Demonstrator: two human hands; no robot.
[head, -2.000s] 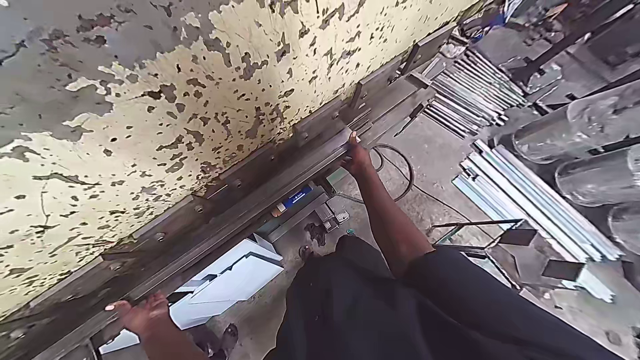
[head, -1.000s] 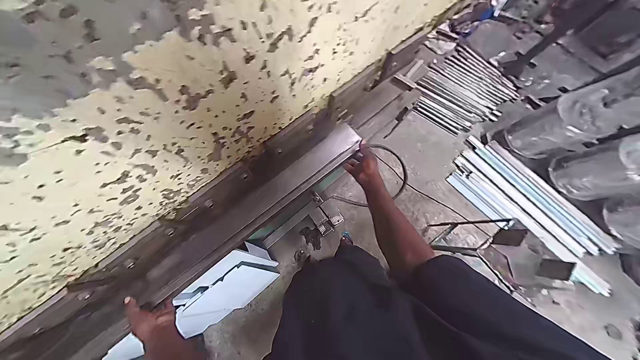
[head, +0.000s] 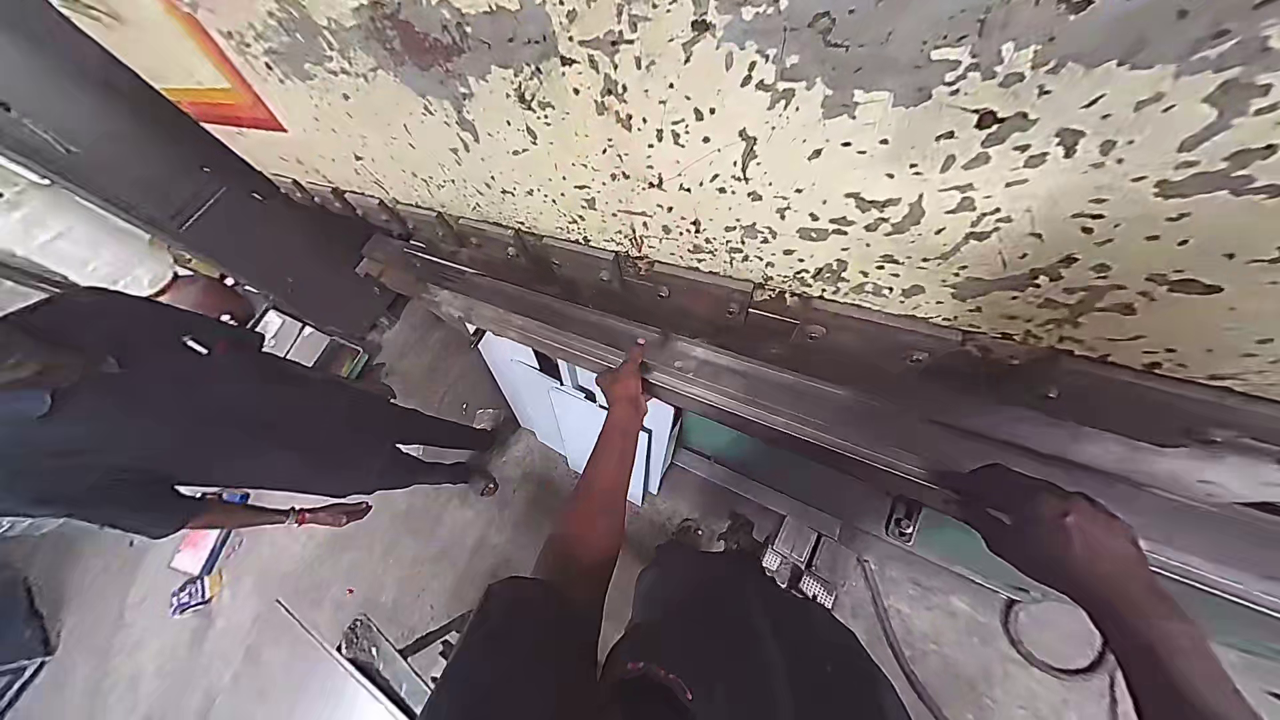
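A long dark metal machine bed point(head: 790, 395), which looks like that of a press brake, runs along the peeling yellow upper plate. My left hand point(head: 625, 388) rests at its front edge, one digit extended on top and the others bent at the edge. Farther right, my right hand point(head: 1050, 530) is bent over the front edge; its fingertips are in shadow, and whether they grip anything is unclear. A smooth grey metal strip point(head: 1090, 460) lies on the bed behind the right hand. Bolts line the dark clamping bar point(head: 700, 295) above.
A person in dark clothes point(head: 250, 410) stands at the left, one arm out, near the machine's end. White panels point(head: 570, 420) lean under the bed. Foot pedals point(head: 800, 570) and a black cable point(head: 890, 640) lie on the floor. Metal pieces point(head: 385, 660) are at the lower left.
The view has swung far toward the machine's left end, bringing another person into sight. My left hand has gone from spread fingers to one digit extended at the bed's edge.
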